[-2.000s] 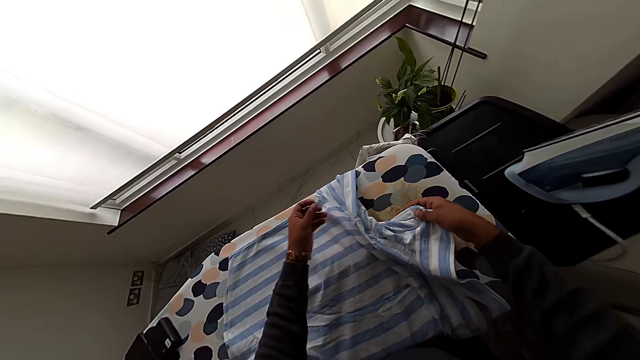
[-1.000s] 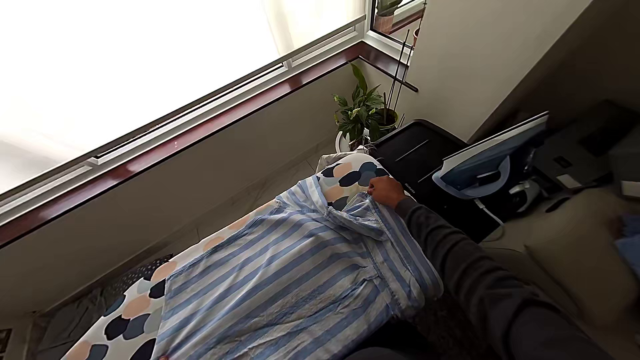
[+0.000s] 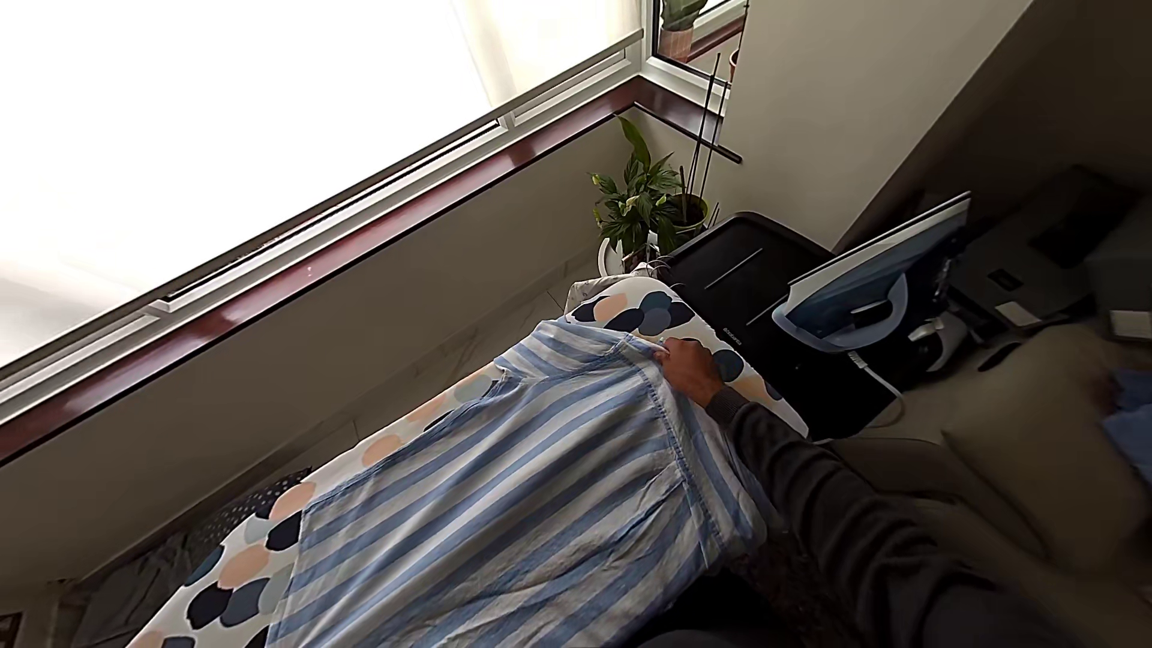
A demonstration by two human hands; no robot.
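Note:
A blue and white striped shirt (image 3: 504, 477) lies spread over an ironing board with a patterned cover (image 3: 247, 567). My right hand (image 3: 689, 369) pinches the shirt's edge near the narrow end of the board, its dark sleeve reaching in from the lower right. The shirt's near side hangs over the board's edge below my forearm. My left hand is out of the picture.
Right of the board, a steam iron station (image 3: 846, 288) stands by a black plastic lid or case (image 3: 742, 270). A white cord (image 3: 877, 378) hangs from it. Beyond are a potted plant (image 3: 639, 202) and a windowsill (image 3: 540, 144); a beige cushion (image 3: 1044, 450) sits at right.
My left hand, on the shirt two seconds ago, has left the view. The bunched upper part of the shirt now lies flatter. The view has shifted to the right.

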